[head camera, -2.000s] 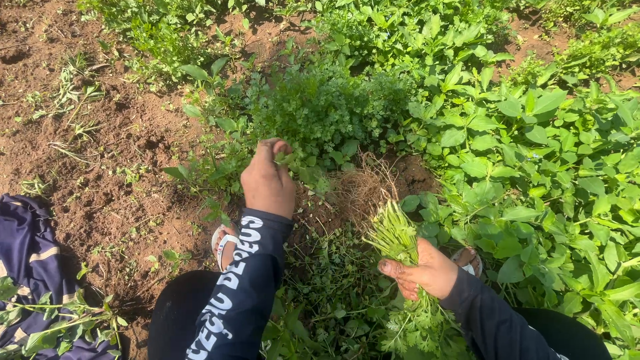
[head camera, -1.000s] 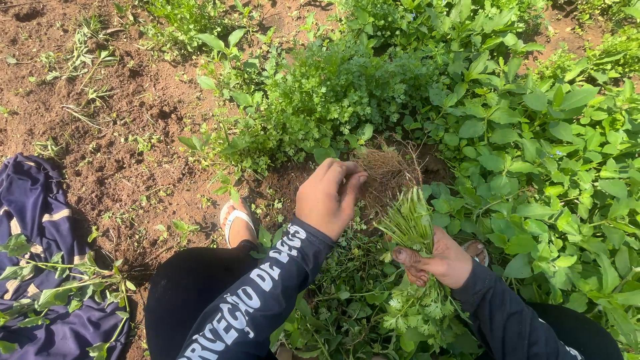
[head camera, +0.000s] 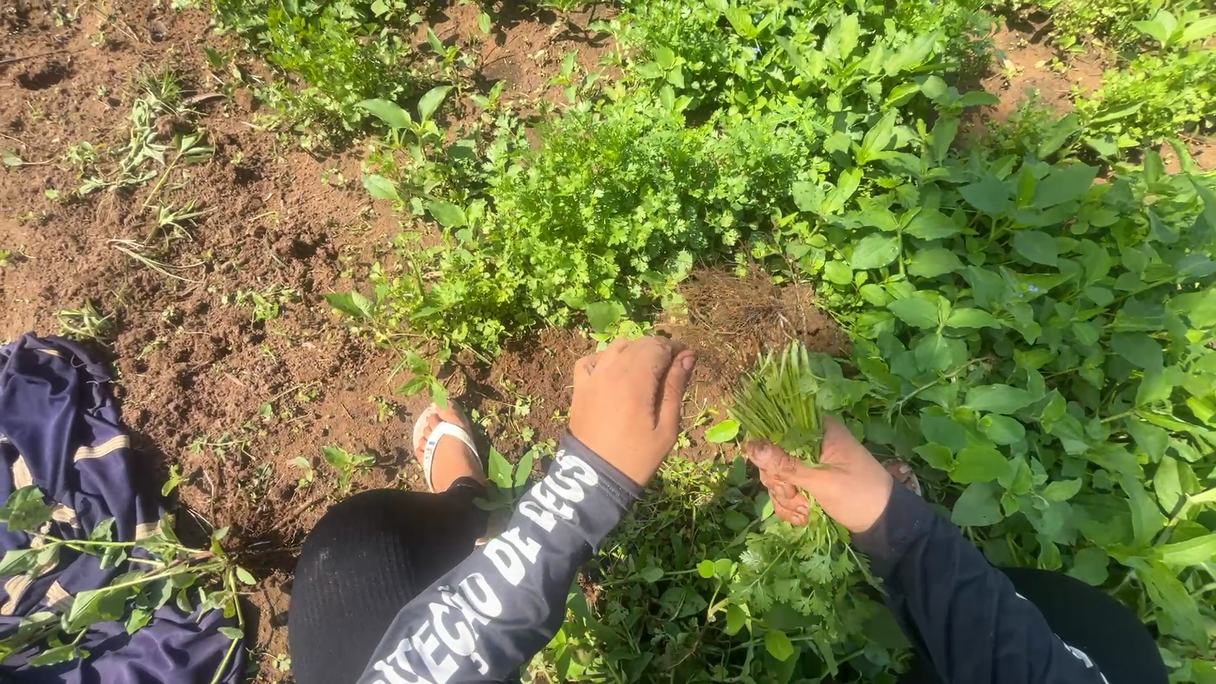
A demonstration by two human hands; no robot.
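Note:
My right hand [head camera: 826,475] is closed around a bunch of cilantro-like herb [head camera: 784,404], its cut-looking pale stem ends pointing up and its leaves hanging below the fist. To the left, my left hand [head camera: 632,404] is over bare soil, back of the hand up and fingers curled; whether something is in it is hidden. Just beyond the hands lies a patch of thin, dry roots [head camera: 746,309] on the soil. Leafy herb plants [head camera: 608,199] of the same look grow behind it.
Broad-leaved plants [head camera: 1026,285] grow densely on the right. At the lower left, a dark blue cloth [head camera: 66,408] lies on the soil with pulled plants [head camera: 123,579] on it. My sandalled foot [head camera: 446,446] stands beside low weeds.
My left hand has moved from the herb plants back toward me, over the soil near the bunch. The roots seen near the stem ends earlier now lie apart from them. My right hand keeps its hold.

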